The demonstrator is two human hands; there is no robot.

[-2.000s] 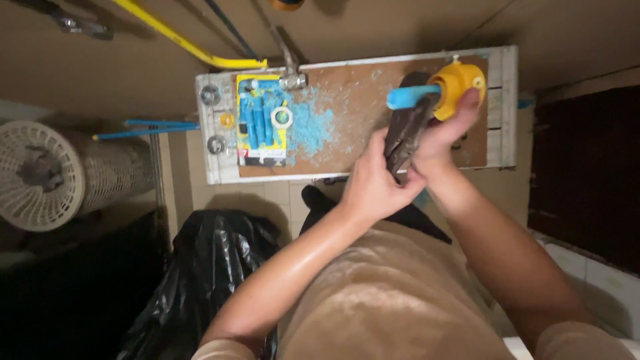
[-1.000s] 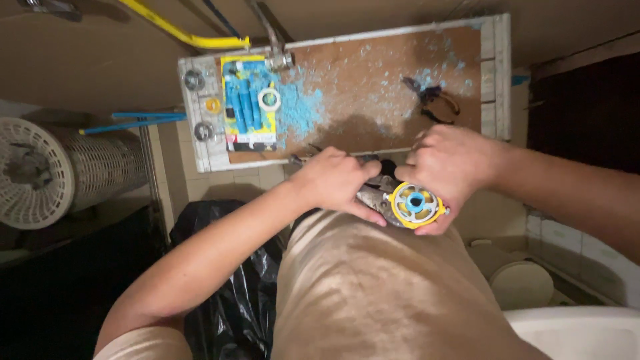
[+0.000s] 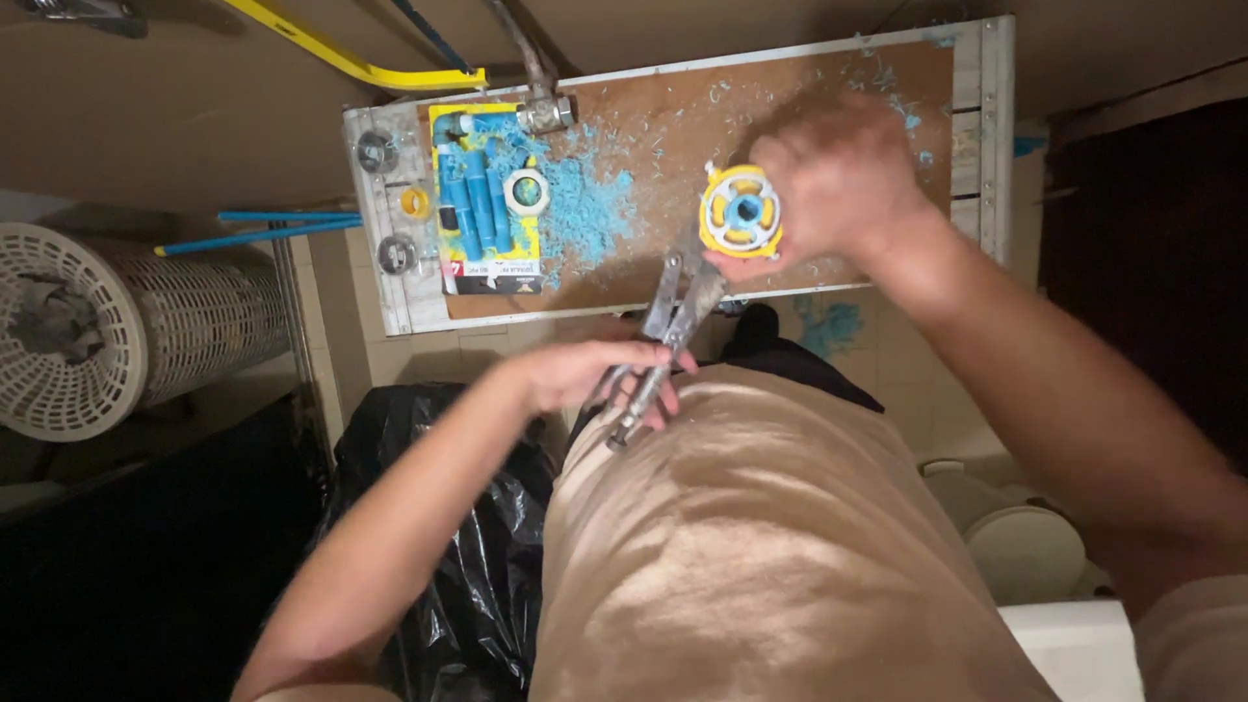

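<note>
My left hand [image 3: 619, 375] is closed round the handles of metal locking pliers [image 3: 673, 317], in front of my shirt at the board's near edge. The pliers' jaws point up to a yellow and white round fitting [image 3: 741, 212], with a blue pipe end [image 3: 748, 210] in its centre. My right hand [image 3: 829, 185] is blurred and lies against the fitting's right side, with fingers under it; its full grip is hidden. Several blue pipe pieces [image 3: 478, 200] and a white ring nut [image 3: 526, 192] lie on a yellow card at the board's left.
Blue shavings [image 3: 590, 210] cover part of the brown board [image 3: 673, 117]. A metal valve [image 3: 546, 112] and a yellow saw frame [image 3: 390, 78] are at its back left. Clear round parts [image 3: 397, 254] sit on the left edge. A white basket [image 3: 205, 312] and black plastic bag [image 3: 478, 546] stand nearby.
The fitting and my right hand have moved from near my shirt up over the board. My left hand now holds the pliers by the handles. The pliers with orange handles on the board are now out of sight.
</note>
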